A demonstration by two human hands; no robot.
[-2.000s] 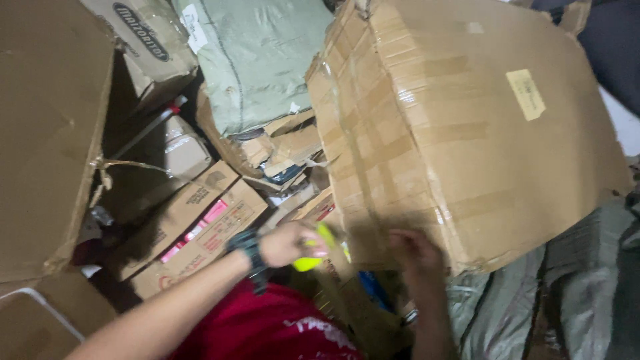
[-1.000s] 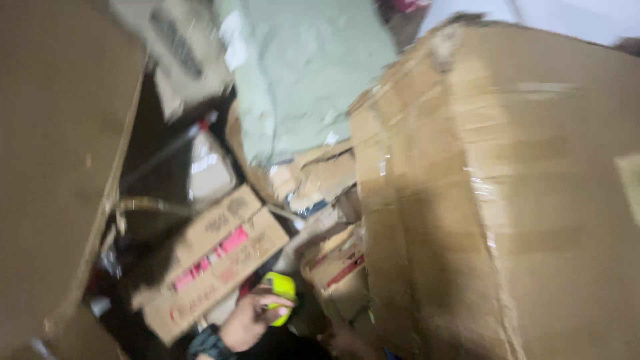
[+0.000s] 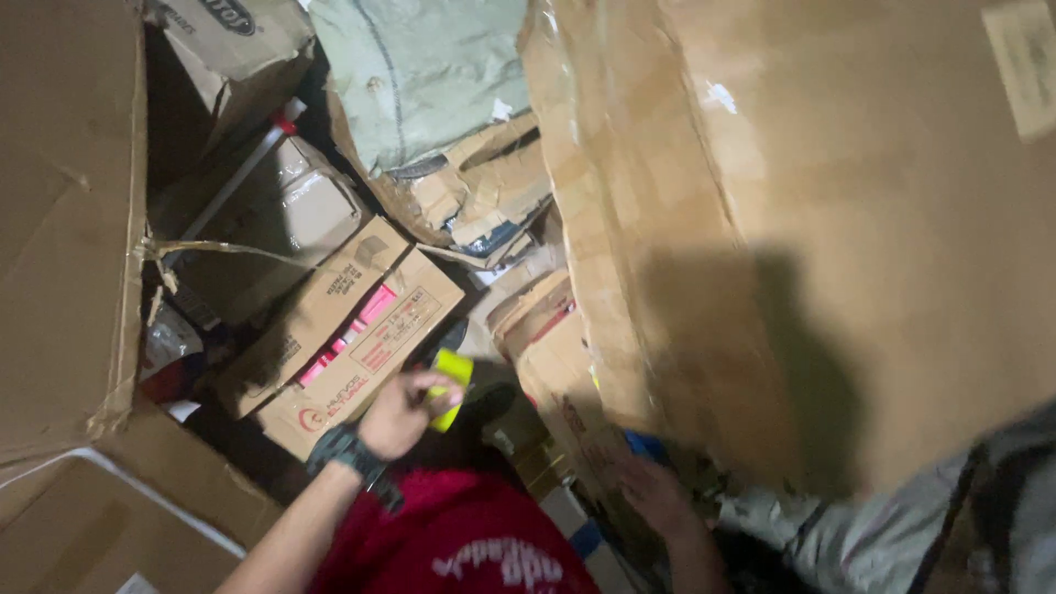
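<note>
My left hand (image 3: 406,412), with a dark watch on its wrist, holds a bright yellow object (image 3: 450,389) whose kind I cannot tell. Just beyond it lies a cardboard box (image 3: 371,355) with printed writing and pink contents showing through its gap. My right hand (image 3: 656,487) is low, at the side of a narrow cardboard box (image 3: 561,388), under the lower edge of a large taped cardboard box (image 3: 792,165). It is dim and blurred, so I cannot tell whether its fingers grip anything.
A tall carton (image 3: 66,206) stands at the left, with a strapped carton (image 3: 124,511) below it. Pale green wrapped sacking (image 3: 445,74) lies at the top, above torn cardboard (image 3: 495,181). Grey sacks (image 3: 891,528) are at the lower right. A white rod (image 3: 235,181) slants at the upper left.
Two seconds ago my hands were close together by the large box's lower corner; now they are farther apart. The yellow object stays in my left hand.
</note>
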